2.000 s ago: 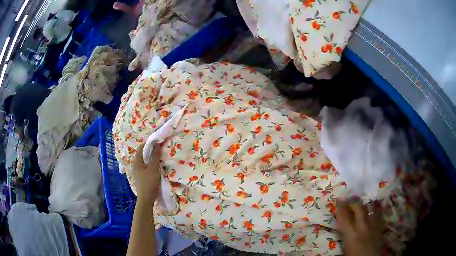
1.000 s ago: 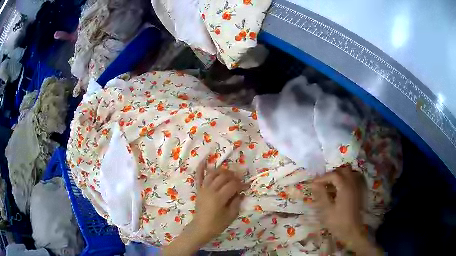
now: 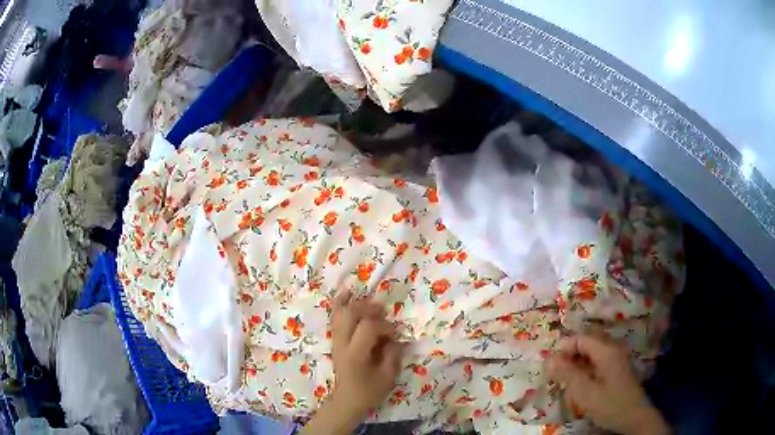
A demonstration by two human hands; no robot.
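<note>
A large heap of cream cloth with orange-red flowers lies below the table edge in front of me. My left hand is on its lower middle, fingers bent against the cloth; whether it pinches a fold is unclear. My right hand is on the lower right of the heap, fingers curled at a fold and slightly blurred; its grip is unclear. Whitish wrong-side cloth shows at the heap's left and its upper right.
The grey, ruler-marked table edge curves down the right side. A floral piece hangs at the top. A blue crate, beige cloth bundles and another fabric heap are at the left.
Since two seconds ago, my left hand has left the pale edge at the heap's left and moved to its middle. Lately my right hand has moved slightly down, and the view has shifted right.
</note>
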